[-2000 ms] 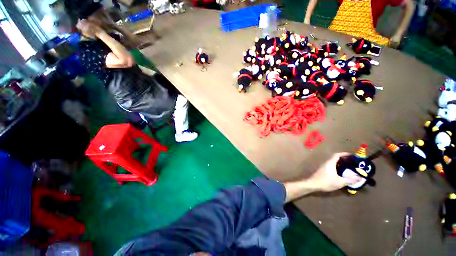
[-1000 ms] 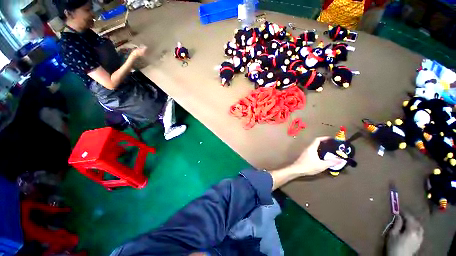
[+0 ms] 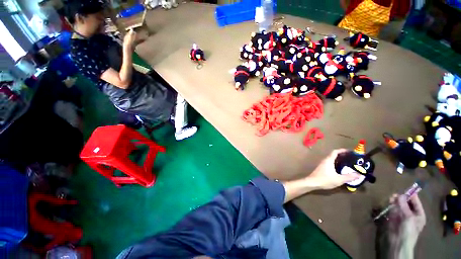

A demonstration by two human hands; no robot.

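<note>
My left hand (image 3: pixel 328 173) holds a plush penguin (image 3: pixel 356 168) over the brown table. The penguin has a white belly, yellow feet and an orange-and-yellow striped tip on its head, with no red band showing. My right hand (image 3: pixel 406 217) is at the lower right, closed around the slim pinkish snips (image 3: pixel 413 190), whose thin end points left. The two hands are apart. A tangled heap of red scarves (image 3: pixel 283 112) lies beyond my left hand, with one small red loop (image 3: pixel 313 136) beside it.
Penguins with red bands (image 3: pixel 303 63) lie piled beyond the scarves. More penguins (image 3: pixel 412 152) lie at right. A blue tray (image 3: pixel 237 12) and clear bottle (image 3: pixel 264 15) stand at the far edge. A person (image 3: pixel 116 76) sits at left near a red stool (image 3: pixel 119 154); another is at the far side.
My right hand came into view and has lifted the snips off the table. My left hand still holds the penguin. The seated person's hands have moved. The camera view shifted slightly.
</note>
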